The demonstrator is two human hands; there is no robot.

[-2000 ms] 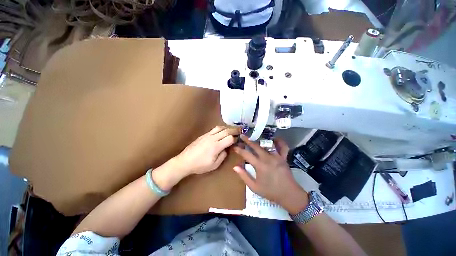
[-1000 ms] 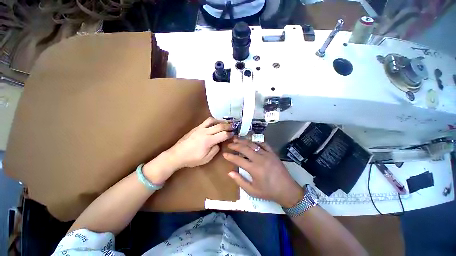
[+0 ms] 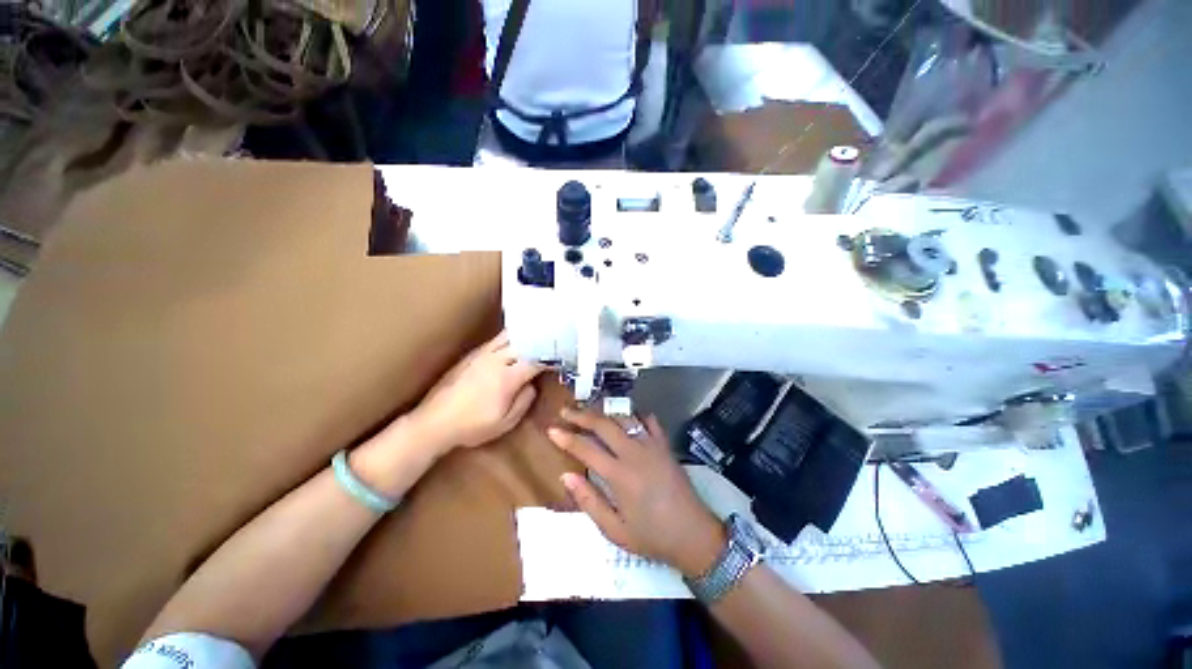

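A large brown garment panel [image 3: 248,327] lies from the left side up to the needle area. My left hand [image 3: 481,397] rests on the panel just left of the presser foot [image 3: 579,382], its fingertips partly hidden by the machine head. My right hand [image 3: 630,486] lies with fingers spread at the panel's right edge, just below the presser foot. No label shows at the needle. The white sewing machine [image 3: 784,307] stands over the work. Black label stacks [image 3: 784,451] with white print lie right of the needle.
Right of the labels are a pink tool [image 3: 931,499], a thin black cord and a black swatch [image 3: 1007,502]. A marked strip [image 3: 837,554] runs along the front edge. A thread spool [image 3: 834,179] stands behind the arm. A person [image 3: 570,79] is at the back.
The panel has moved left, and its right edge no longer reaches as far over the front of the table. My left hand has slid left from the presser foot. The view has shifted.
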